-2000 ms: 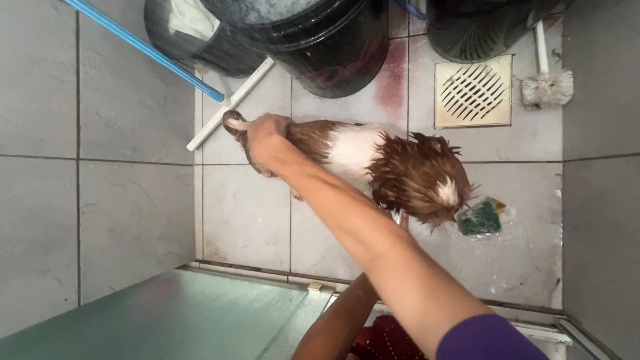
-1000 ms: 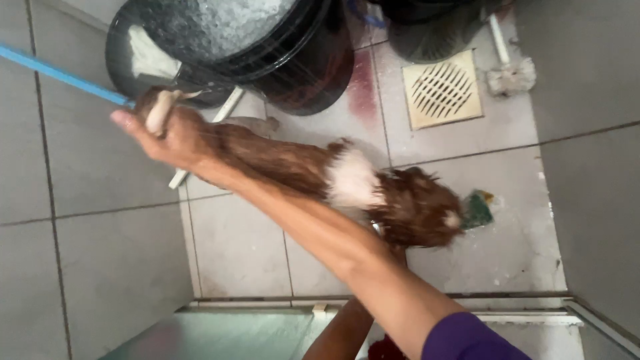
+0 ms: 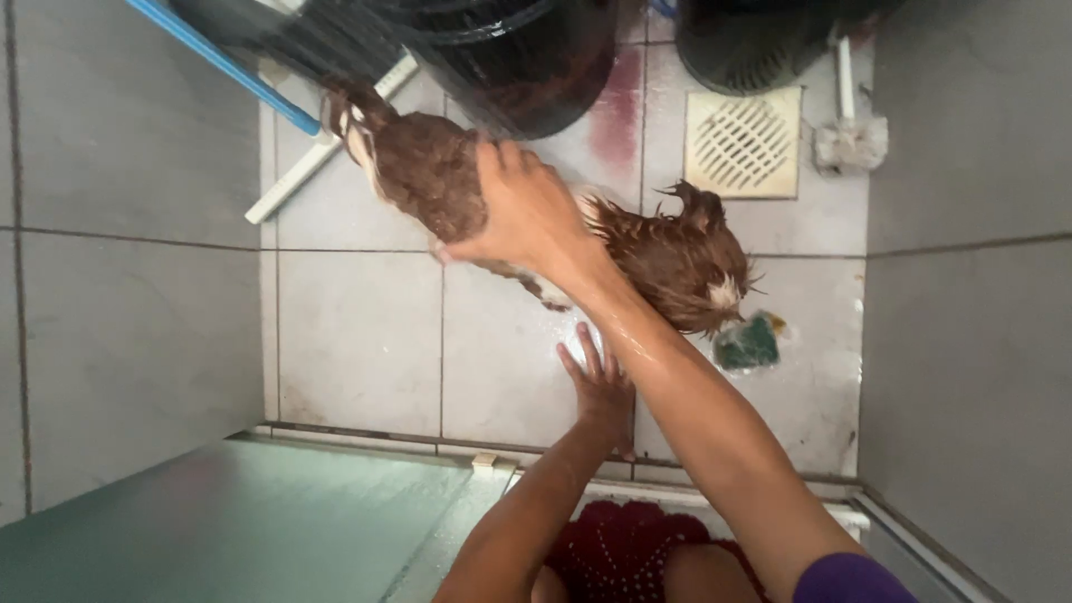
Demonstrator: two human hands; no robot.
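A wet brown and white dog [image 3: 435, 172] stands on the tiled floor, its tail end at upper left and its lowered head [image 3: 695, 268] at right. My right hand [image 3: 523, 205] lies across its back, thumb on the near side, fingers over the far side. Below the dog's body, my left hand [image 3: 596, 385] is spread palm down with nothing in it; whether it presses on the floor is hard to tell. Just by the dog's muzzle is a green scouring pad [image 3: 747, 342]. The dog's face and most of its legs are hidden.
Black buckets [image 3: 536, 75] stand along the far side. A blue-handled squeegee [image 3: 297, 180] lies behind the dog's rear. Right of them are a floor drain grate [image 3: 743, 142] and a white brush [image 3: 850, 142]. Tiled walls flank the floor; a glass panel [image 3: 218, 519] is at lower left.
My right hand has gone from the dog's tail to its back. My left hand, hidden at the dog's chest before, now shows below the dog, apart from it.
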